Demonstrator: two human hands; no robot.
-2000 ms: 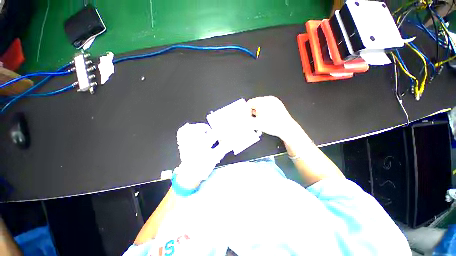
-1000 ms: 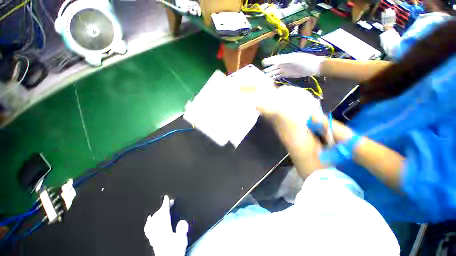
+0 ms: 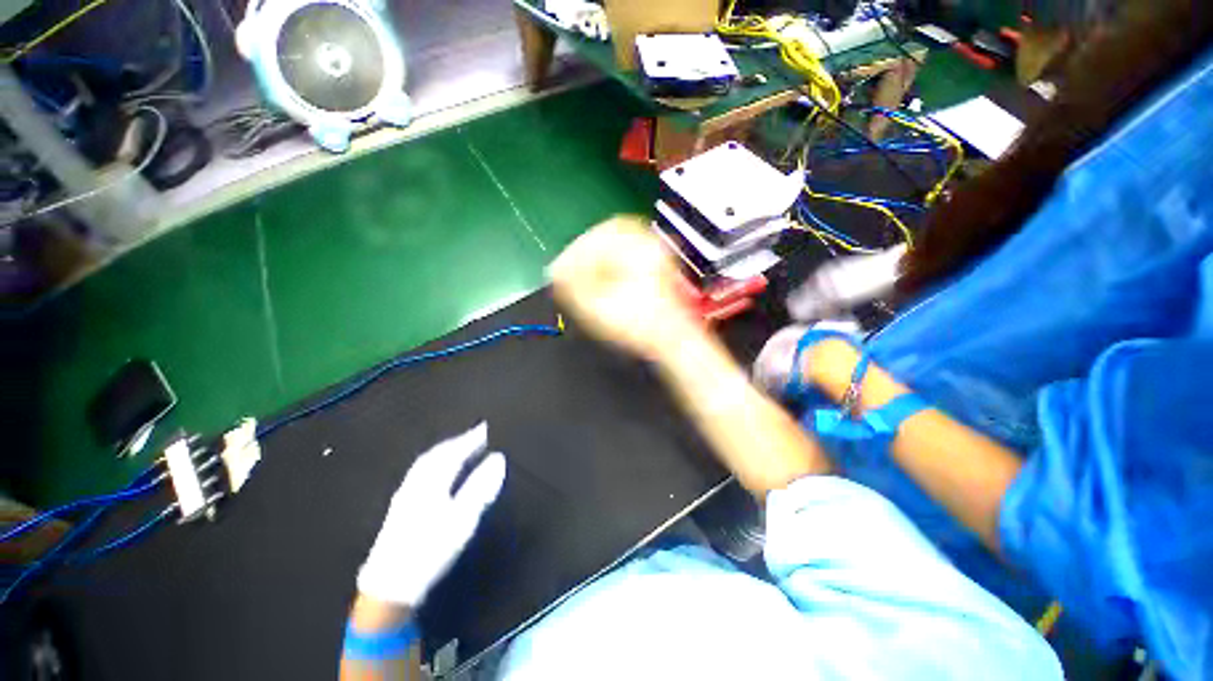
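A stack of square units with pale plate sides stands tilted on orange-red foam pads at the mat's far right. The top plate shows dark dots near its corners. My right hand is bare and blurred, just left of the stack, partly in front of it. Its fingers look curled; I cannot tell whether it holds anything. My left hand, in a white glove with a blue wristband, is over the black mat, empty, thumb and fingers apart.
A thin blue line crosses the mat from a silver-white block at left. A neighbour's arms and blue smock fill the right side, close to my right arm. Yellow and blue cables lie behind. A round fan and raised shelf are beyond.
A second ago my right hand was at bright pale plates in front of the stack; now it is left of the stacked units. The neighbour's hands have lowered. The view has shifted.
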